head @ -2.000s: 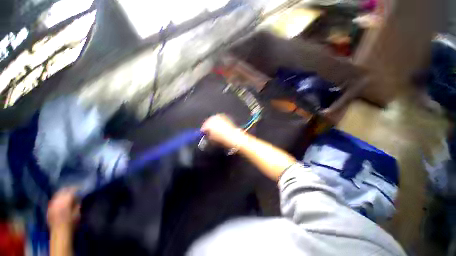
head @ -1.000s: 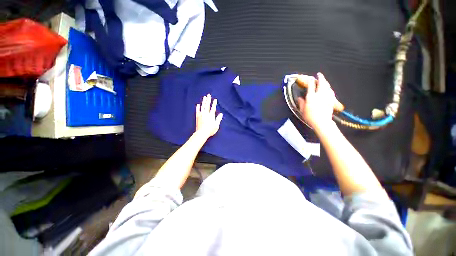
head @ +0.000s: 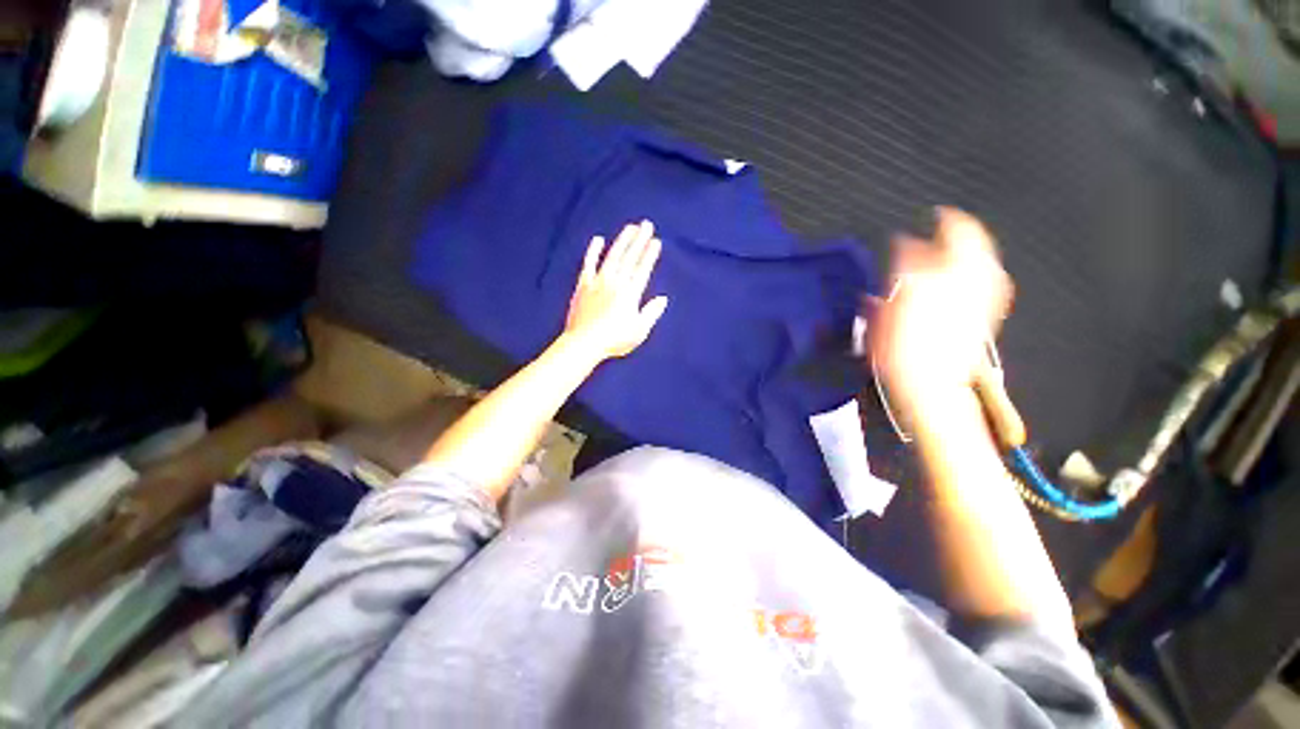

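Observation:
A navy garment piece [head: 684,321] lies spread with some folds on the dark ribbed pressing pad. A small white strip [head: 847,453] shows at its lower right edge. My left hand [head: 616,296] lies flat on the navy cloth, fingers apart, holding nothing. My right hand [head: 941,306] is blurred at the right edge of the cloth. It is on the steam iron [head: 1002,410], whose wooden handle end shows below the hand; most of the iron is hidden by the hand.
The blue steam hose [head: 1062,499] runs right into a wrapped section. A blue box [head: 243,121] stands at upper left. White and navy pieces [head: 627,32] lie at the pad's far edge. A basket of cloth [head: 285,499] is at lower left.
The view has turned and shifted. My right hand stays on the iron, now against the navy cloth's right edge. My left hand remains flat on the cloth, which lies more spread out.

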